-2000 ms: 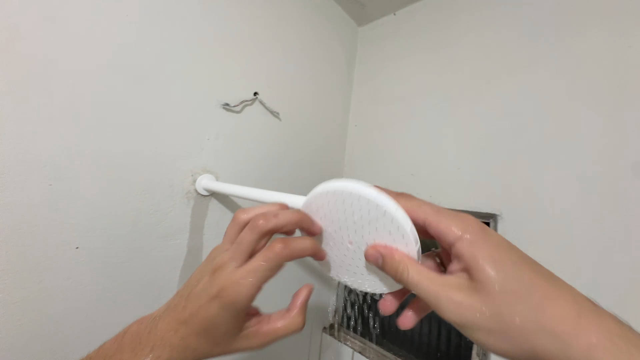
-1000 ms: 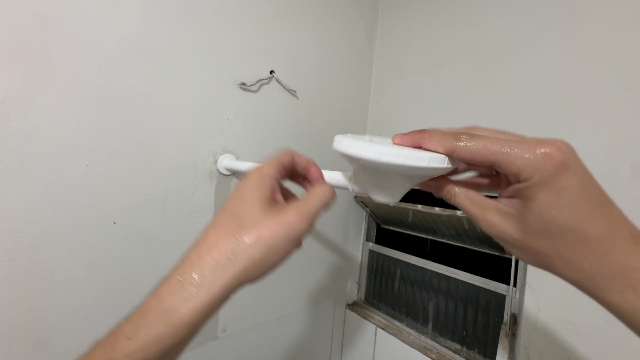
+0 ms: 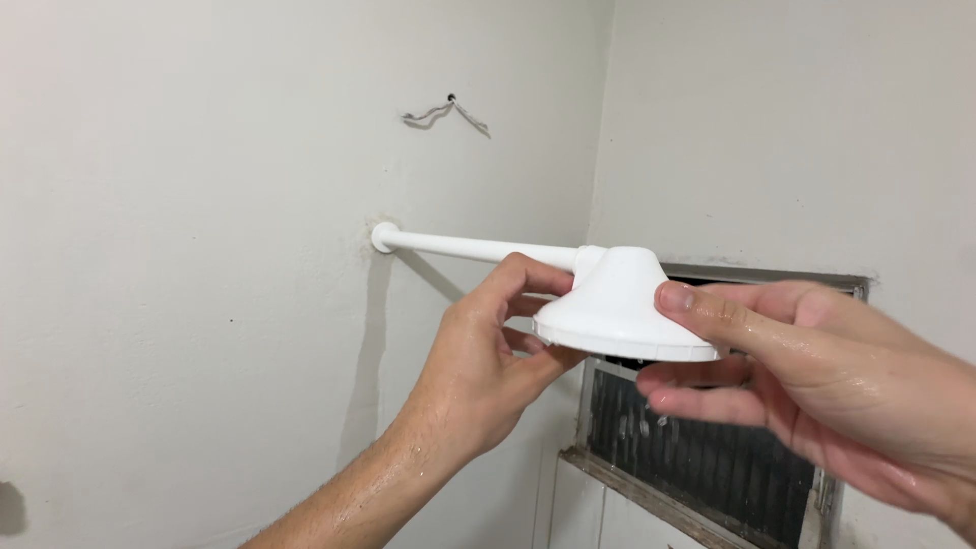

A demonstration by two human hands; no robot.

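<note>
A white plastic shower head [image 3: 625, 313] sits at the end of a white shower arm [image 3: 488, 249] that comes out of the wall through a round flange [image 3: 385, 237]. Its wide face points down, and water drops fall below it. My left hand [image 3: 496, 351] grips the left side of the shower head, fingers behind it and thumb under the rim. On the right side, my right hand [image 3: 801, 358] has its thumb on the sloping body, with other fingers behind and below the rim. Both hands are wet.
Two bare-looking wire ends [image 3: 451, 101] stick out of a hole in the wall above the shower arm. Behind the shower head and my right hand is a window [image 3: 686, 450] with ribbed dark panes and a worn sill [image 3: 648, 499]. A wall corner rises behind.
The shower head has turned from its perforated face showing, through a tilted pose, to face down. My left hand, apart from its disc two seconds ago, now holds its left side.
</note>
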